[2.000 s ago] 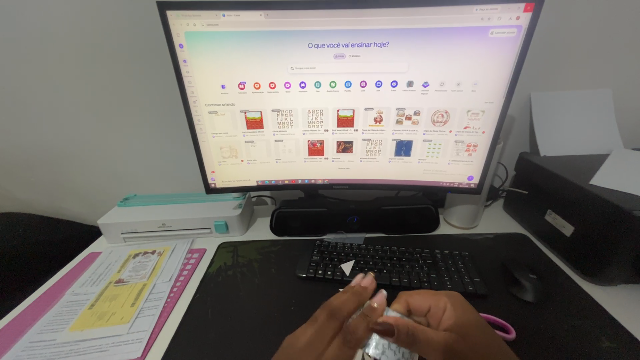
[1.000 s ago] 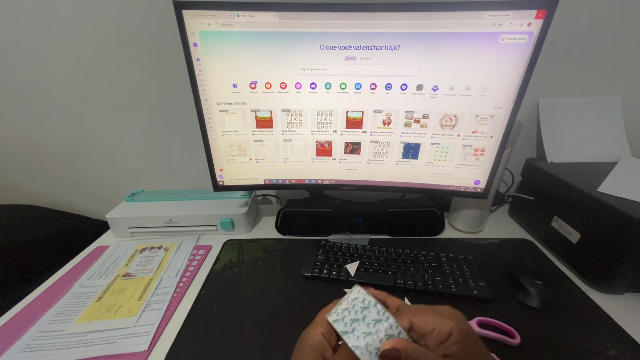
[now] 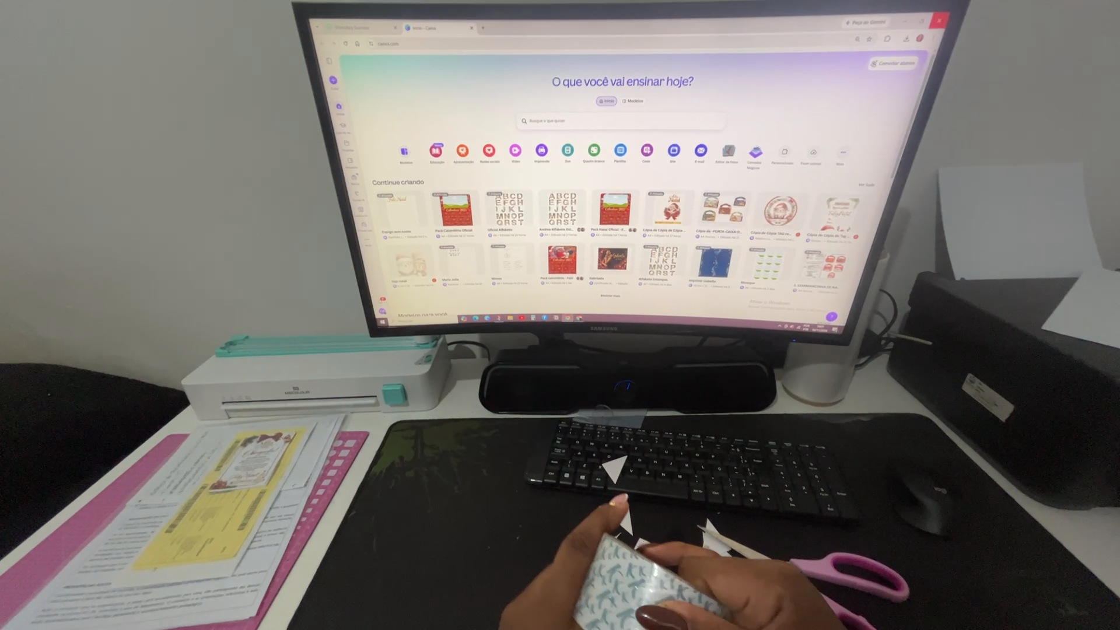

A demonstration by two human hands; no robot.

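Observation:
At the bottom centre, my left hand [image 3: 564, 573] holds the left edge of a small patterned paper piece [image 3: 632, 588], white with blue-green marks. My right hand [image 3: 744, 588] grips the same piece from the right, its thumb on top. Just beyond my right hand lies a pair of scissors with pink handles [image 3: 862, 573], its blades partly hidden by the hand. White paper scraps [image 3: 716, 537] lie near the blade tip and beside my left fingertip. One triangular white scrap [image 3: 614, 469] rests on the black keyboard [image 3: 682, 472].
A black mouse [image 3: 923, 500] is right of the keyboard on a dark desk mat [image 3: 420, 525]. A monitor [image 3: 612, 254] stands over a black soundbar [image 3: 626, 385]. At left are a white laminator [image 3: 306, 385] and papers [image 3: 96, 560] on a pink cutting mat [image 3: 328, 490]; at right, a black printer [image 3: 1032, 394].
The patterned piece, mostly covered by my hands at first, now shows between them. My left index finger has extended toward the keyboard. More of the scissors and scraps is visible.

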